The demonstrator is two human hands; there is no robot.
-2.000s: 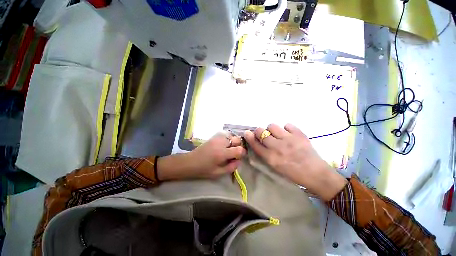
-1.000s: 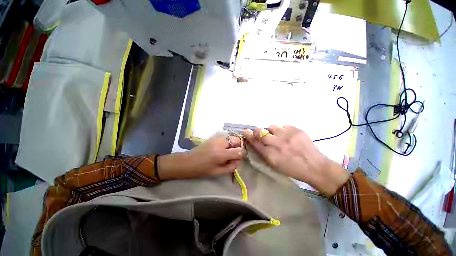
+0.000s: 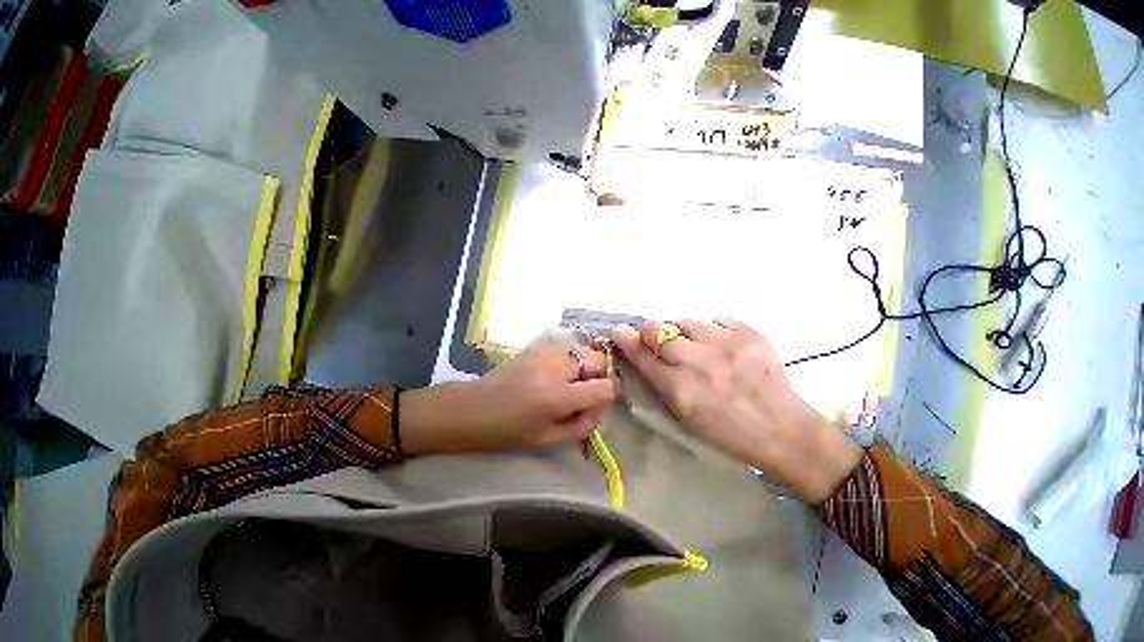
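Note:
The thick beige workpiece [image 3: 740, 539] lies in front of me, its dark inside open toward me. A yellow binding strip [image 3: 607, 467] runs down from between my hands. My left hand [image 3: 546, 394] pinches the workpiece's upper edge. My right hand [image 3: 721, 383] grips the same edge just to the right, fingertips nearly touching the left ones. A small dark and yellowish detail shows between the fingertips; what it is cannot be told. The white template [image 3: 703, 270] with handwritten marks lies just beyond my hands.
The white sewing machine head [image 3: 502, 75] stands at the top. Stacked beige pieces [image 3: 169, 276] with yellow edges lie at left. A tangled black cable [image 3: 1004, 276] lies right of the template, its end reaching my right hand. A red-handled tool [image 3: 1128, 504] is at the far right.
My hands stay at the same edge, with only small shifts of the fingers and right wrist. The workpiece has barely moved.

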